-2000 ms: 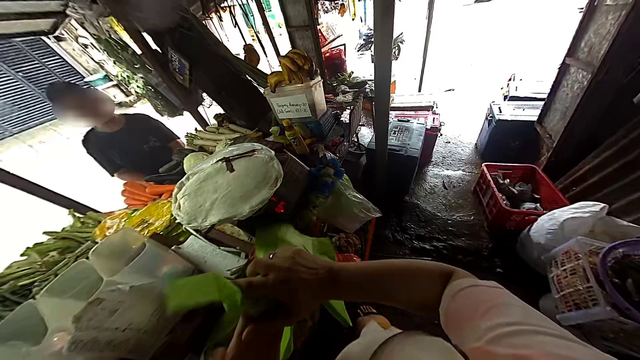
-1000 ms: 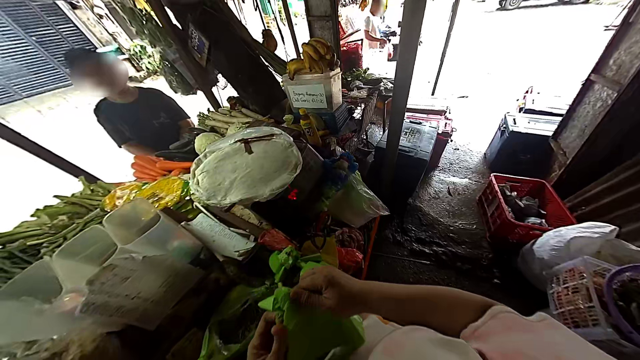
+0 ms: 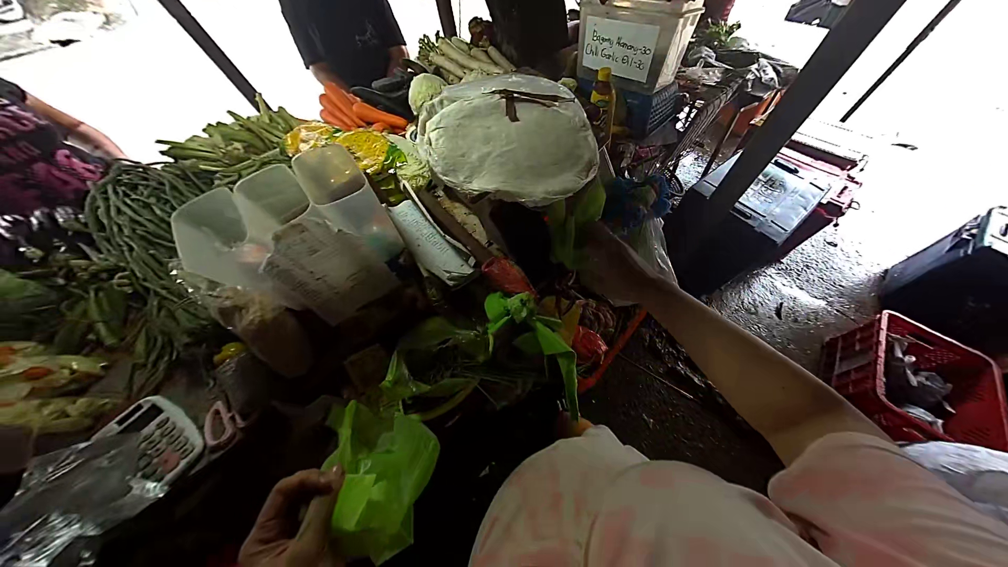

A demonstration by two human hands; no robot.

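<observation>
My left hand (image 3: 295, 520) pinches a bright green plastic bag (image 3: 378, 476) at the bottom of the view, left of centre. My right hand (image 3: 610, 264) reaches forward beside a large round bundle wrapped in clear plastic (image 3: 512, 142); its fingers are dark and partly hidden, against a blurred green plastic piece (image 3: 571, 224). Between the hands, a knotted green plastic bag (image 3: 520, 315) lies over dim, leafy goods. Clear plastic containers (image 3: 323, 213) with a written card stand on the left of the stall.
String beans (image 3: 142, 228), carrots (image 3: 362, 110) and white radishes (image 3: 465, 59) lie along the stall. A calculator (image 3: 161, 437) and scissors (image 3: 220, 421) are at lower left. A metal post (image 3: 795, 110) and red crate (image 3: 929, 378) stand right. Two people are beyond the stall.
My hands, together at the green plastic one second ago, are now apart: the right reaches forward, the left holds a green bag. The view has swung left. A second person shows at the left.
</observation>
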